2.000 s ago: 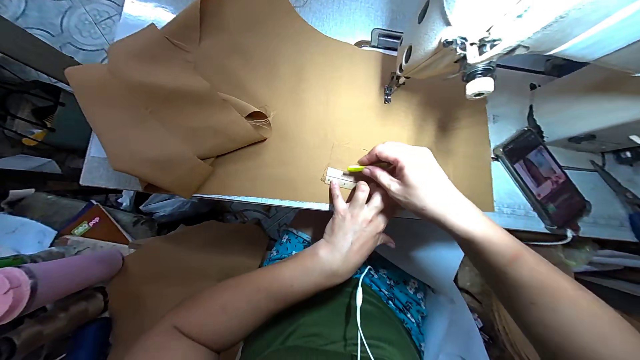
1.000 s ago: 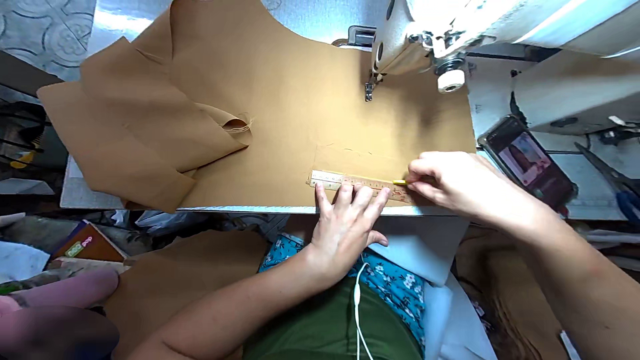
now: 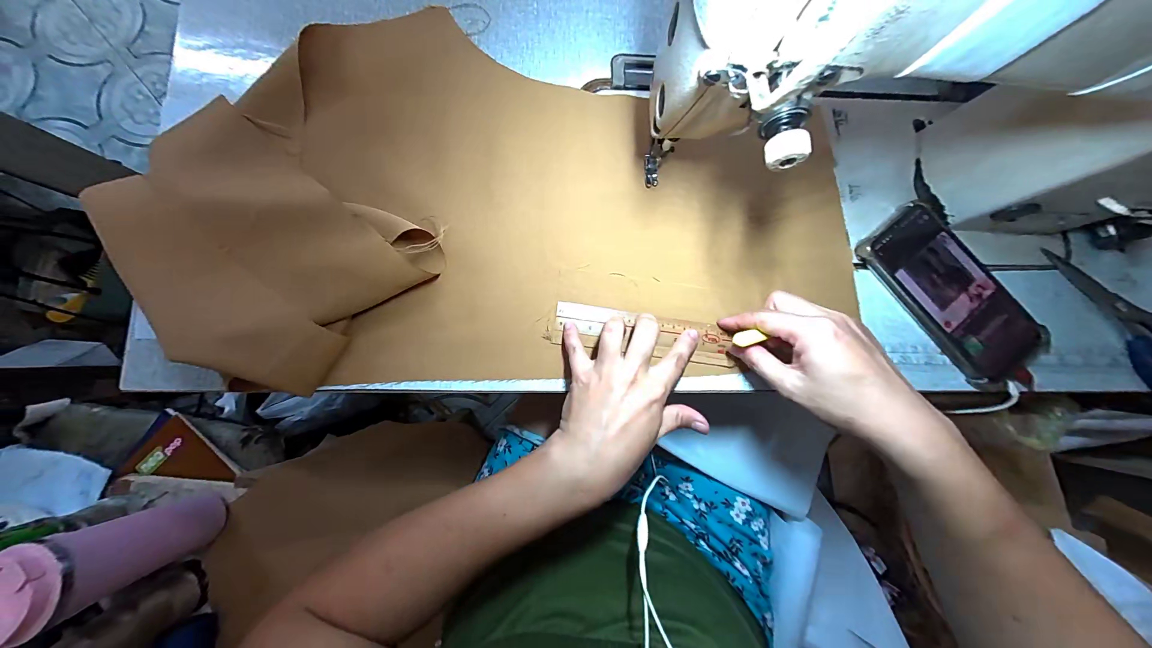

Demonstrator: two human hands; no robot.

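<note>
Tan fabric (image 3: 504, 189) lies spread on the sewing table, folded over on its left side, with loose threads at the fold. Near its front edge rests a short clear plastic ruler (image 3: 666, 329). My left hand (image 3: 621, 387) presses the ruler flat with spread fingertips, its thumb off to the right. Between thumb and fingers my right hand (image 3: 810, 355) pinches a small yellow marking tool (image 3: 749, 337) at the ruler's right end; its tip is hidden. Behind the ruler, faint marks or threads show on the fabric.
The sewing machine's presser foot (image 3: 652, 169) stands over the fabric's far part. To the right are a smartphone (image 3: 958, 292) with a lit screen and scissors (image 3: 1102, 292). A white cable (image 3: 643, 540) hangs over my lap. Pink rolled material (image 3: 135, 549) lies at lower left.
Two seconds ago my right hand was at the ruler's left part beside my left hand; it moved right along the ruler by one second ago. My left fingers have spread across the ruler.
</note>
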